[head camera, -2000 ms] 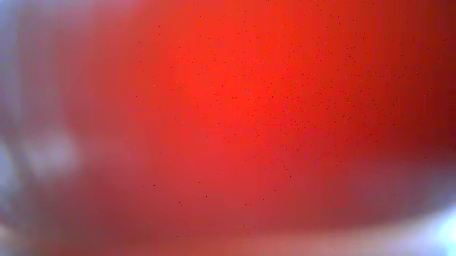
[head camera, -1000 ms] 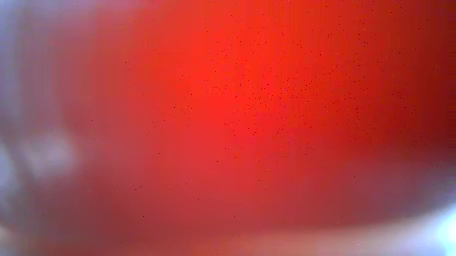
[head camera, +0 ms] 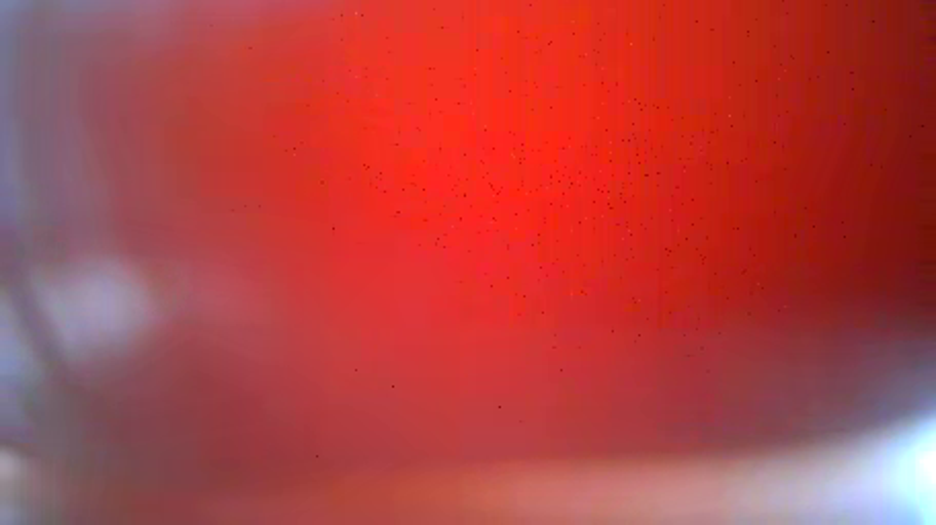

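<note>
A blurred, glowing red surface [head camera: 482, 205] covers most of the head view, right against the lens. I cannot tell what it is; it may be something covering the camera. No object or work surface can be made out. I cannot make out my left hand or my right hand anywhere in the view.
A pale blurred patch [head camera: 98, 308] shows at the left, with a dark slanting line beside it. A bright white-blue glow [head camera: 919, 472] is at the lower right edge. A light orange band [head camera: 575, 487] runs along the bottom.
The pale patch at the left and the light band at the bottom have shifted very slightly. The red blur still fills the view.
</note>
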